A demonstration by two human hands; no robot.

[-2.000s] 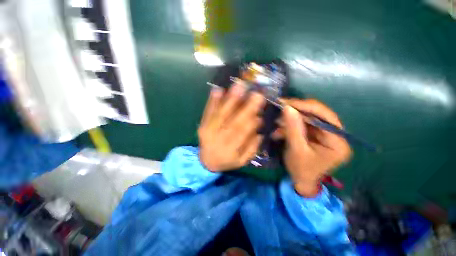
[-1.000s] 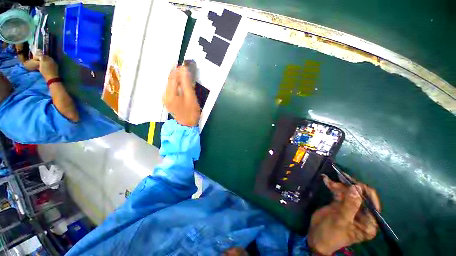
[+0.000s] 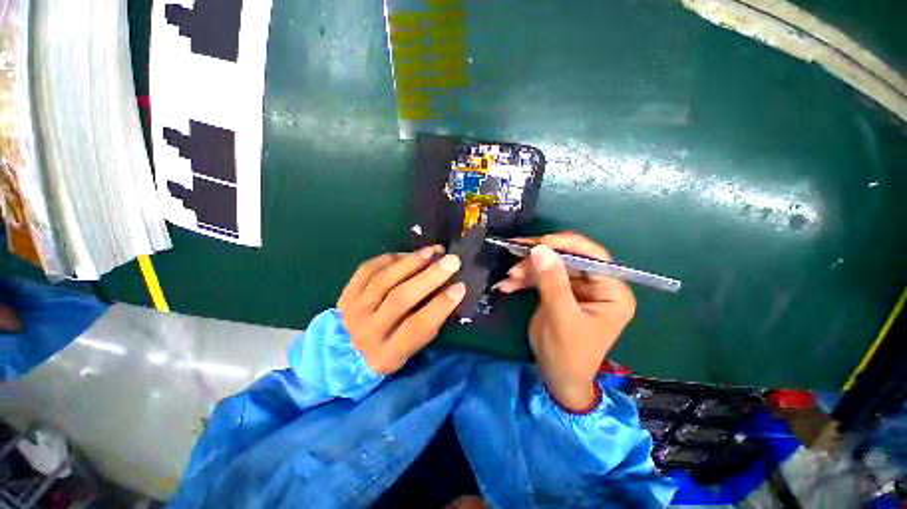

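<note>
An opened phone [image 3: 517, 184] lies on a black foam pad [image 3: 431, 189], its silver and blue board at the far end. An orange flex cable [image 3: 474, 214] runs down its middle. A matt black sticker [image 3: 469, 254] lies over the phone's middle, below the cable. My left hand [image 3: 403, 306] has its fingertips on the sticker's left side, holding it against the phone; thumb contact is hidden. My right hand [image 3: 582, 308] grips silver tweezers [image 3: 622, 273], their tip at the sticker's upper right edge. The hands partly hide the phone's near end.
A white liner [image 3: 254, 129] with black stickers lies left, beside a thick stack of white sheets [image 3: 90, 139]. Yellow-amber tape pieces [image 3: 430, 60] lie beyond the phone. Dark trays [image 3: 696, 418] are at lower right. Another person's blue sleeve [image 3: 50, 323] is at far left.
My left hand has moved from the sticker liner to the phone. A black sticker now covers the phone's middle. The tweezer tip has moved onto the sticker's edge. The camera view has shifted.
</note>
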